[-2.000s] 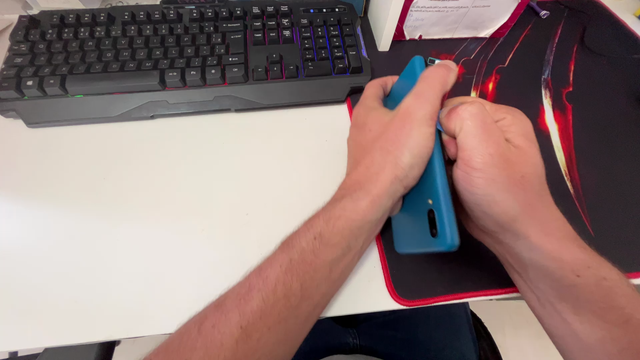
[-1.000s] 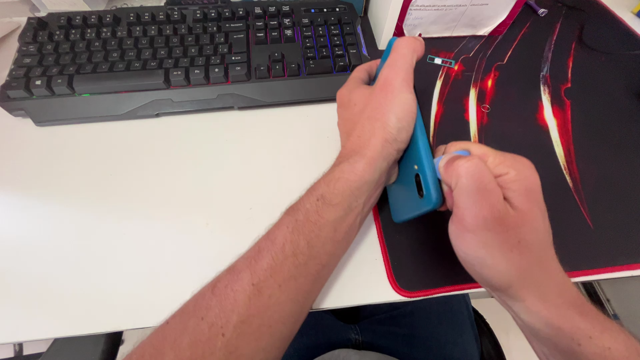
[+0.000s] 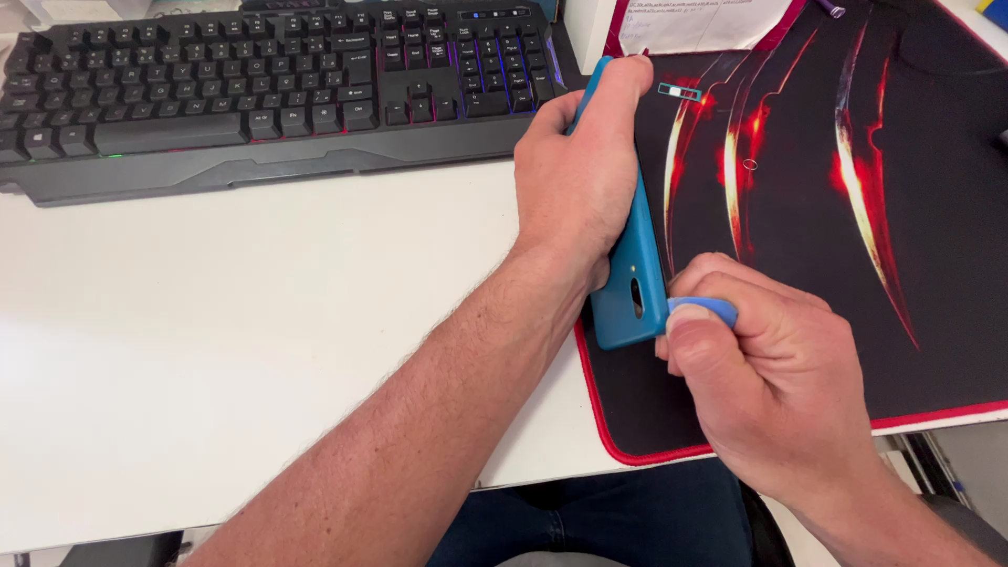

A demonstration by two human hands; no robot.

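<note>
A blue smartphone [image 3: 630, 260] is held tilted over the mouse pad, its camera end toward me. My left hand [image 3: 583, 165] grips its upper part and hides much of the back. Between the thumb and fingers of my right hand [image 3: 756, 354] is a blue plastic opening pick [image 3: 709, 308], whose tip touches the phone's right edge beside the camera lens. A small SIM tray [image 3: 680, 92] lies on the mouse pad, right of my left hand's fingertips. Further down the pad is a tiny thin ring [image 3: 750, 164].
The black mouse pad [image 3: 795, 315] with red edging lies under the phone and right hand. A black keyboard [image 3: 276, 94] stands at the back left on the white desk [image 3: 236, 331]. Behind the phone are a paper sheet [image 3: 685, 27] and a white box edge [image 3: 591, 31].
My right hand and the pick have moved down along the phone's side toward its camera end. The SIM tray, partly covered by my left hand two seconds ago, now shows fully.
</note>
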